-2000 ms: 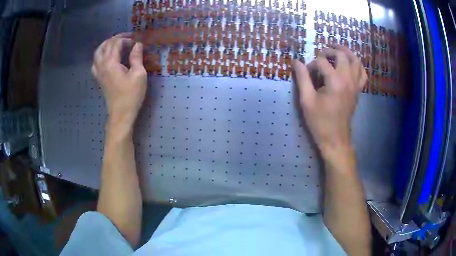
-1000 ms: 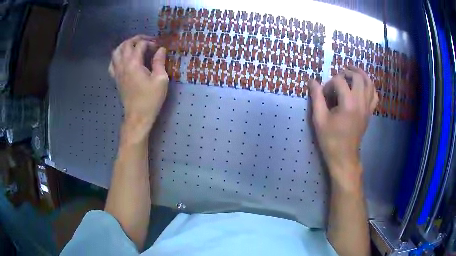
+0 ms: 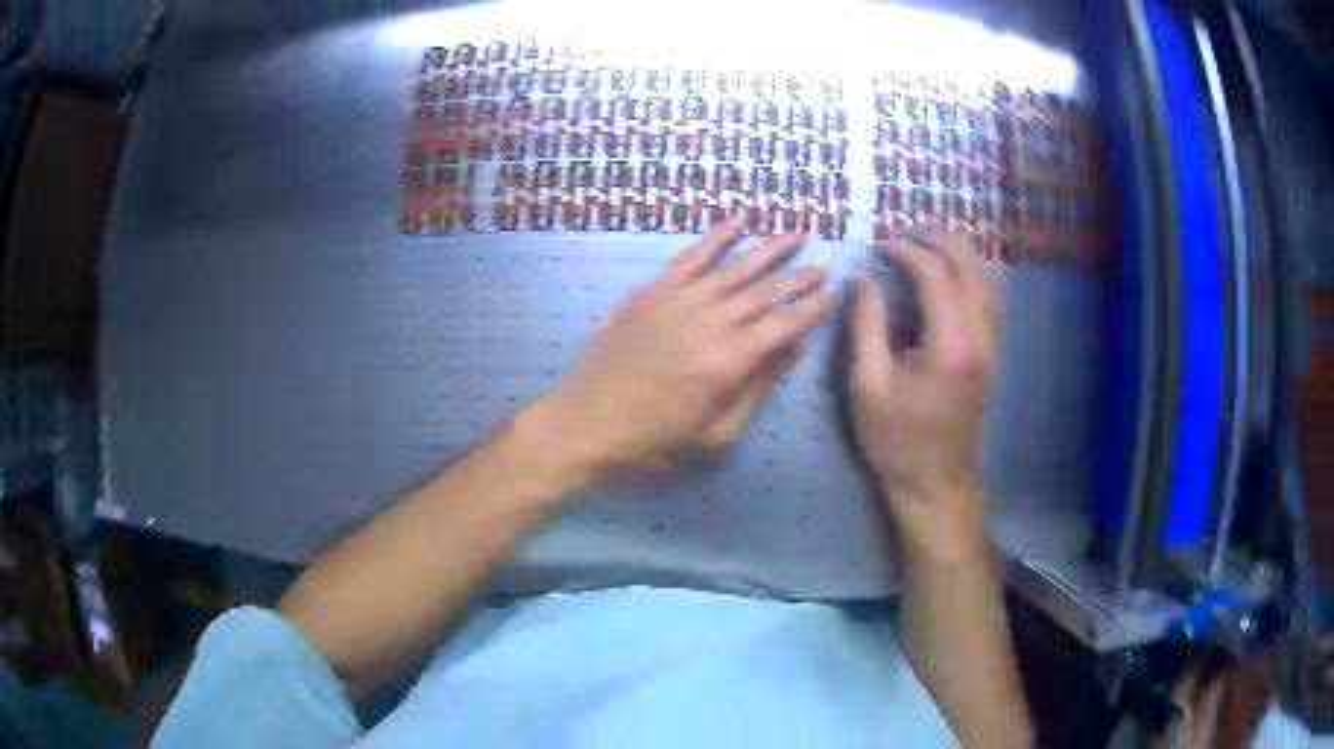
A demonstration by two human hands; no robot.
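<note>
An orange-brown flexible circuit sheet (image 3: 629, 147) with several rows of small dark shapes lies flat on the perforated metal table (image 3: 264, 337). A second circuit sheet (image 3: 936, 161) lies to its right, across a narrow gap, and reaches toward the blue roller. My left hand (image 3: 702, 344) is spread palm down, its fingertips at the lower right edge of the first sheet. My right hand (image 3: 929, 337) is curved, with its fingertips at the lower edge of the right sheet. I see nothing held in either hand. Glare washes out the sheets' top edge.
The blue roller (image 3: 1188, 293) and shiny guide bars stand at the right. A metal end bracket (image 3: 1134, 615) with a blue clamp is at the lower right. A brown panel (image 3: 59, 220) stands past the table's left edge. A partly visible person's hand (image 3: 1207, 710) is at the lower right.
My left hand has moved right, from the first sheet's left end to near its lower right corner, and its fingers have spread. My right hand stays at the right sheet's lower edge.
</note>
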